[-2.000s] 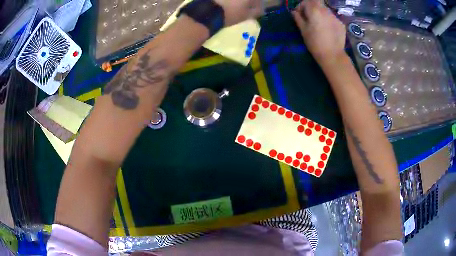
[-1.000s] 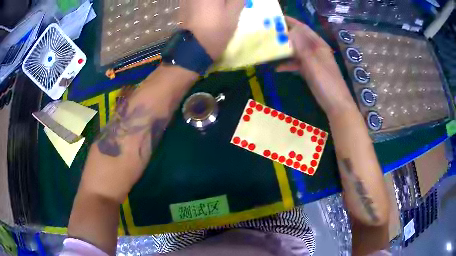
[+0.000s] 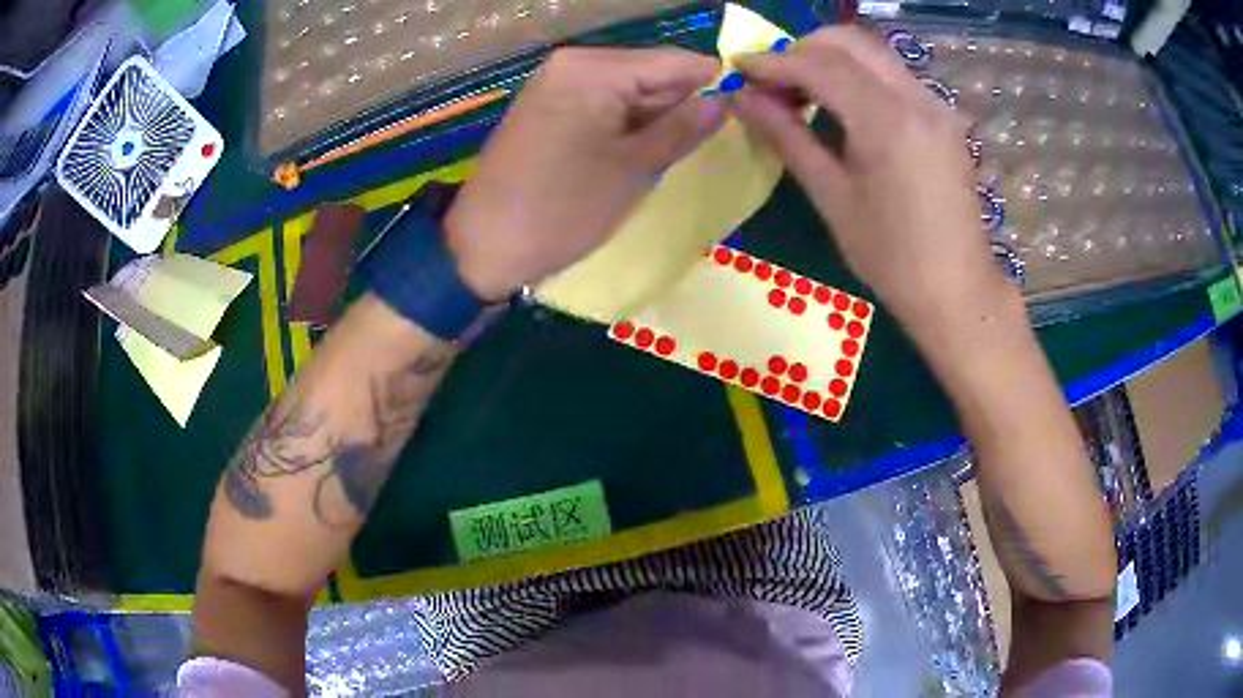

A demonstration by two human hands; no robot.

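Note:
My left hand (image 3: 586,157) and my right hand (image 3: 879,164) meet at the top centre. Both pinch the yellow blue-dot sticker sheet (image 3: 668,239), which is bent and hangs down between them. Blue dots (image 3: 732,83) show at the fingertips; whether one is being peeled cannot be told. The red dot sticker sheet (image 3: 743,334) lies flat on the green mat below, its upper left part covered by the yellow sheet. The round metal unit seen earlier on the mat is not visible.
A white fan (image 3: 136,150) and folded yellow paper (image 3: 171,327) are at left. An orange pen (image 3: 395,137) lies along a clear blister tray (image 3: 395,68). A reddish-brown rectangle (image 3: 326,262) is by my left wrist. The right tray (image 3: 1091,177) holds several round units. A green sign (image 3: 529,522) is at the front.
The hands have come together from the far side, lower and nearer, with the blue-dot sheet now bent between them. It now overlaps the red dot sheet. The metal unit has gone out of sight.

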